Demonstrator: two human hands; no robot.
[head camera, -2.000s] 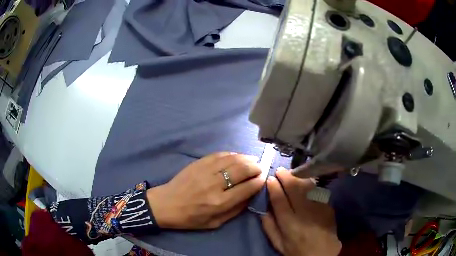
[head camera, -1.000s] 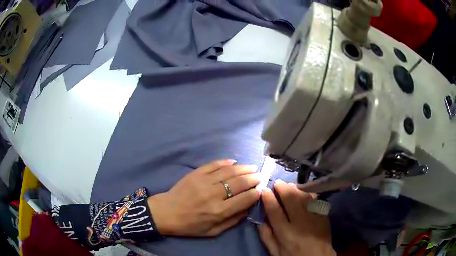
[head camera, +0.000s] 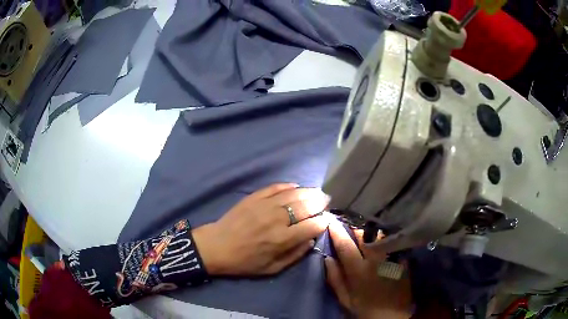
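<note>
A dark blue-grey garment panel (head camera: 218, 168) lies on the white table and runs under the head of the cream-white sewing machine (head camera: 386, 124). My left hand (head camera: 261, 232), with a ring, lies flat on the panel, its fingertips in the bright light by the needle area. My right hand (head camera: 367, 274) is beside it, below the machine head, fingertips at the cloth near my left fingertips and partly hidden by the machine. A small fold of cloth shows between the hands. The needle and presser foot are hidden or lost in glare.
A crumpled grey panel (head camera: 205, 56) lies beyond the work. Grey cut pieces (head camera: 103, 53) are at the far left, near a cream machine with a round wheel (head camera: 15, 47). A yellow bin (head camera: 31, 268) is at lower left. Red cloth (head camera: 498, 43) is behind the machine.
The view has shifted, so the machine head's top and a yellow handle behind it show more. My left hand has moved slightly up beside the needle area, and the light strip there is no longer distinct.
</note>
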